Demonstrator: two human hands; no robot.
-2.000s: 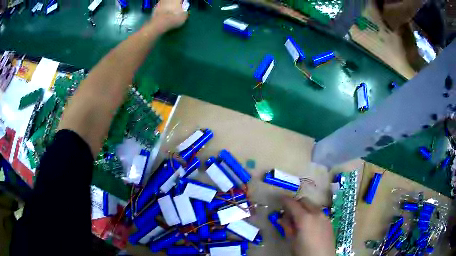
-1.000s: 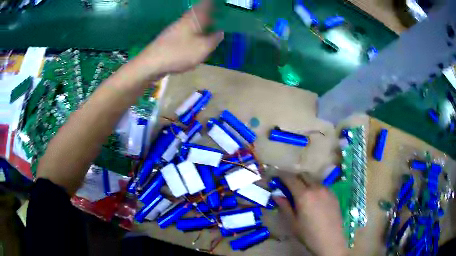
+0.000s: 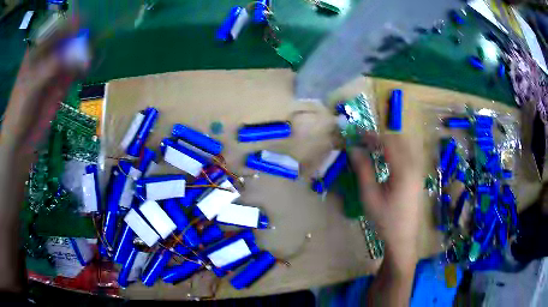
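My left hand (image 3: pixel 51 72) is blurred at the upper left, over the belt's near side, with a blue-and-white battery cell (image 3: pixel 76 49) at its fingers. My right hand (image 3: pixel 390 180) is blurred over the green board panel (image 3: pixel 380 162), right of centre. Its fingertips touch or hover over the panel; whether they hold anything is hidden by blur. A heap of blue battery cells (image 3: pixel 174 213) with white pads and thin leads lies on the cardboard (image 3: pixel 282 210). Two loose cells lie above right of the heap, and another (image 3: pixel 332 171) lies just left of my right hand.
The green belt (image 3: pixel 162 42) crosses the back, carrying wired cells. A grey metal post (image 3: pixel 342 54) slants across it. Green board panels (image 3: pixel 75 129) are piled at left. More blue cells (image 3: pixel 487 192) lie heaped on shiny plastic at right. Another person's dark sleeve (image 3: pixel 532 231) shows at the right edge.
The view has shifted right, so the heap appears further left. My left hand has moved left relative to the heap. My right hand has moved from beside the heap onto the board panel.
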